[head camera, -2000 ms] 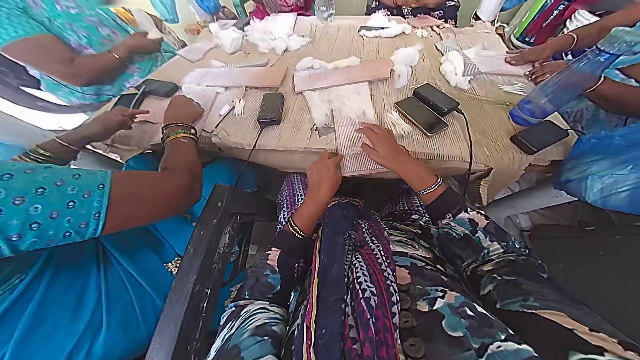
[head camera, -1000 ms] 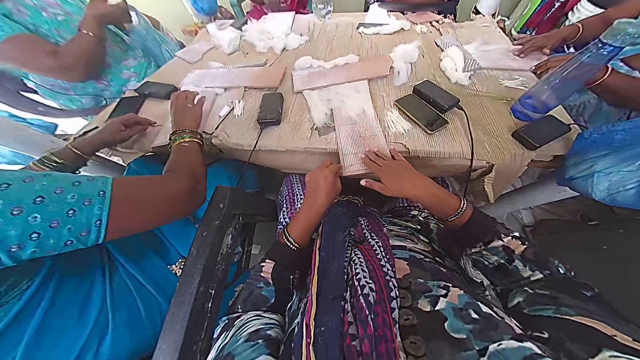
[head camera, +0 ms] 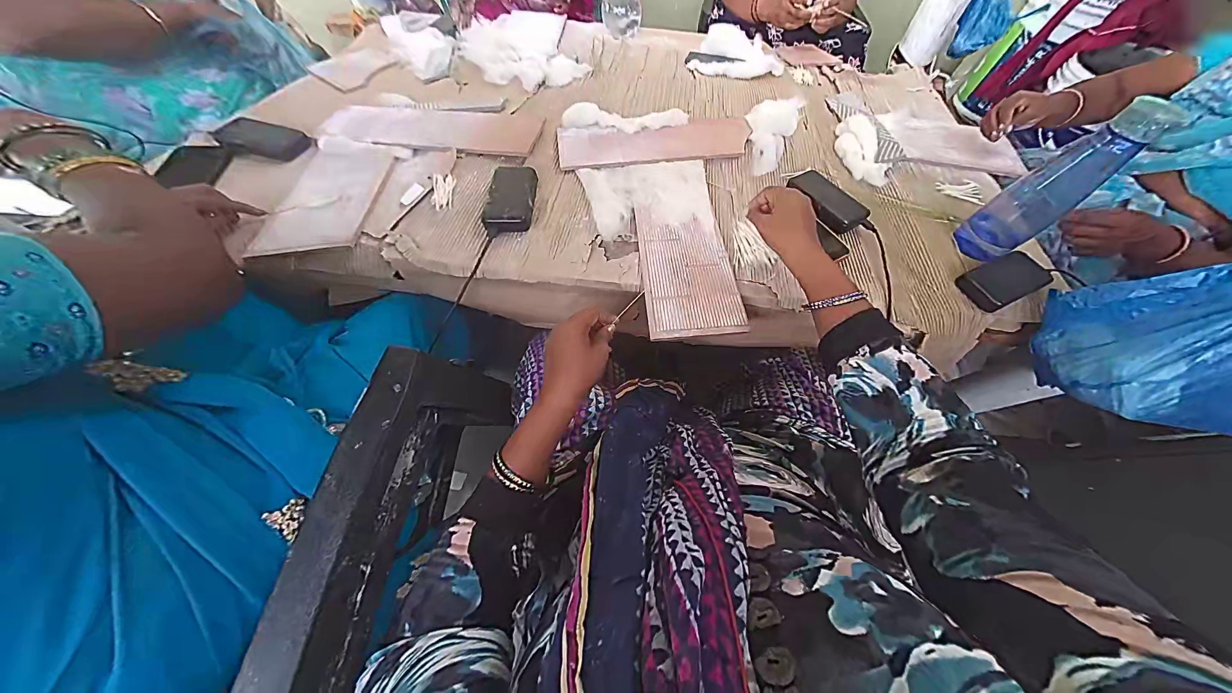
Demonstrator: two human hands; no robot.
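My left hand (head camera: 577,348) is at the table's near edge, its fingers closed on a thin stick just left of a ridged board (head camera: 688,274). My right hand (head camera: 784,221) rests on the table between a pile of thin white wicks (head camera: 754,245) and a black phone-like device (head camera: 830,201); whether it holds anything is hidden. White cotton wool (head camera: 613,197) covers the far end of the ridged board. Beyond it lies a flat pinkish board (head camera: 653,144) with more cotton (head camera: 626,117) along its far edge.
A black corded device (head camera: 510,199) sits left of my board. Blue-tinted bottle (head camera: 1049,188), another phone (head camera: 1004,280) and a blue plastic bag (head camera: 1141,346) are at the right. Co-workers' hands (head camera: 217,204) are at the left, right and far sides. More boards and cotton (head camera: 515,50) lie about.
My right hand has moved from the ridged board, right and away, to beside the phone-like devices. My left hand has come off the board's near end, and a thin stick now shows in its fingers.
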